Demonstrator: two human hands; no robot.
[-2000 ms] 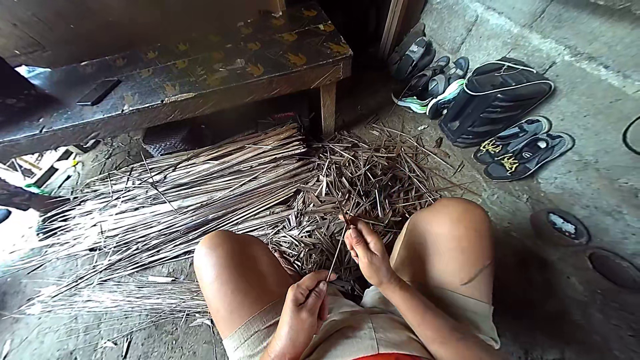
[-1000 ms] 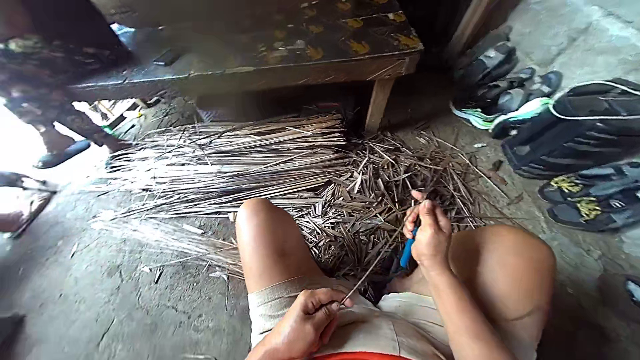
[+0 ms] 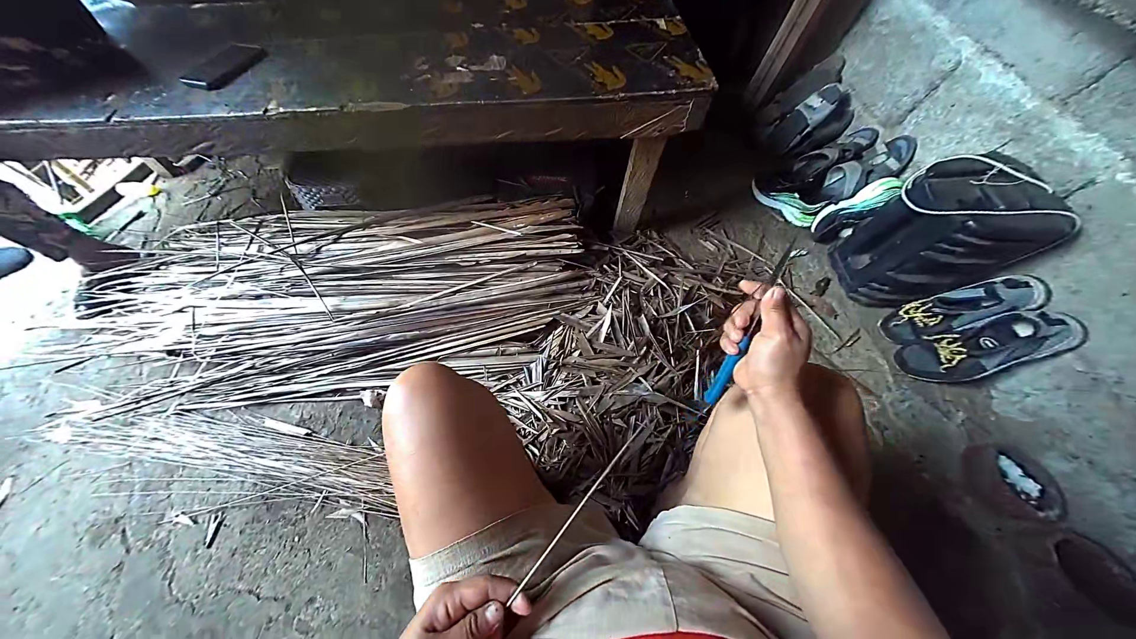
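My left hand [image 3: 470,609], low in the view by my shorts, pinches the lower end of a thin stick [image 3: 577,515] that slants up to the right between my knees. Over my right knee, my right hand [image 3: 770,342] grips a knife with a blue handle [image 3: 729,373]; its narrow dark blade [image 3: 784,264] points up and away. Ahead of my knees lies a heap of dry leaf scraps [image 3: 621,382]. Left of it a large bundle of dry leaf strips [image 3: 382,284] rests on the floor, with a smaller bundle of thin sticks [image 3: 240,453] nearer to me.
A low wooden bench [image 3: 355,124] with a phone [image 3: 224,67] on it stands beyond the bundle. To the right are sandals [image 3: 990,346], a black bag [image 3: 954,226], more shoes [image 3: 843,169] and a concrete wall [image 3: 985,71]. Part of another person's leg [image 3: 53,226] shows at far left.
The hands have moved farther apart, the left staying low with a stick. The knife's blade now shows beyond the right hand. The other person's legs show less than one second ago.
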